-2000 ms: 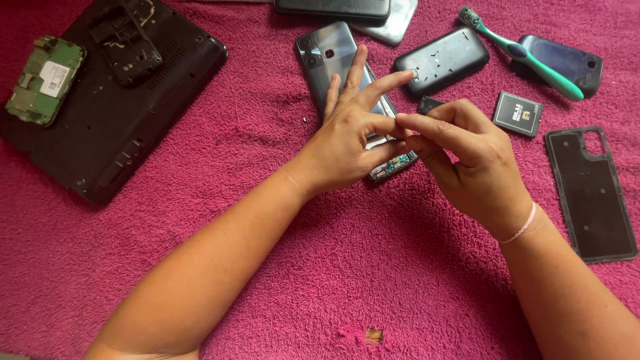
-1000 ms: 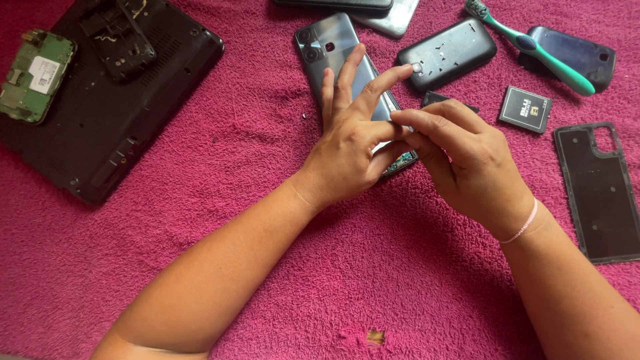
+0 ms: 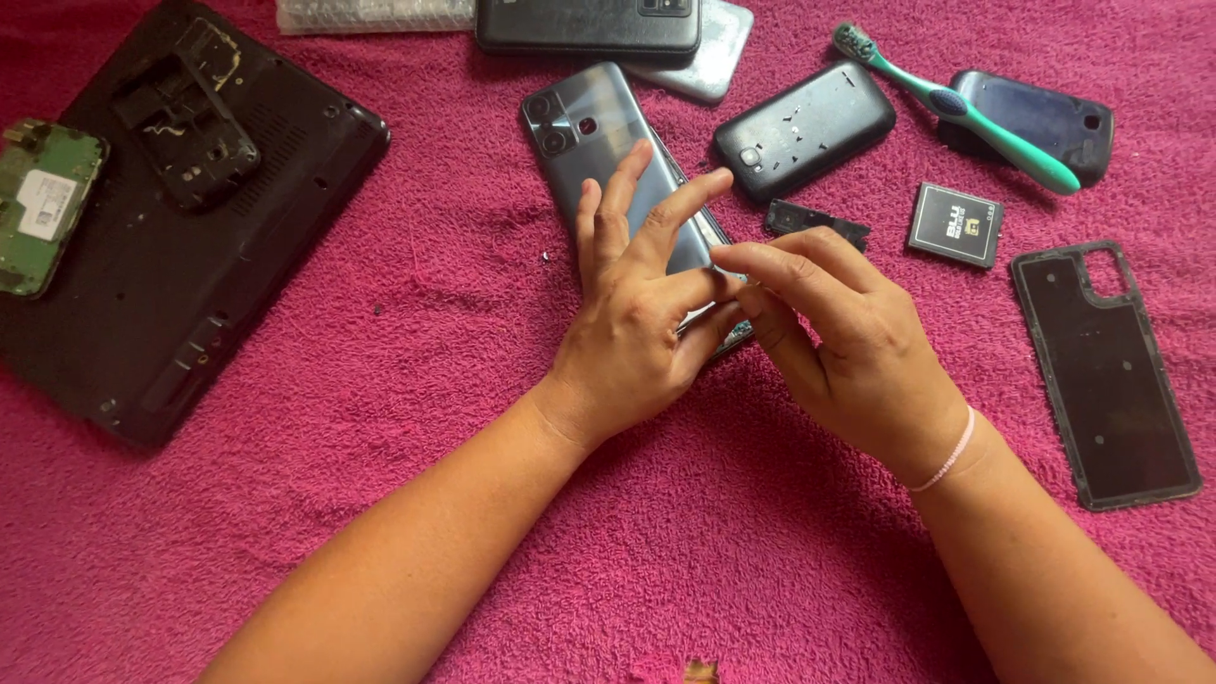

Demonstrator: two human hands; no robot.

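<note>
My left hand lies over the lower half of a grey smartphone, fingers spread, thumb and index fingertips close together near the phone's lower right edge. Against those fingertips my right hand has its own thumb and index finger pinched; whether something small sits between them is hidden. A strip of the phone's inside, with circuit parts, shows past my left thumb. Just above my right hand lies a small black plastic part. Beyond it is a black phone with tiny screws or bits on its back.
At left, a black laptop base bears a black phone frame and a green circuit board. At right lie a toothbrush across a dark blue cover, a battery and a back cover. More phones are at the top.
</note>
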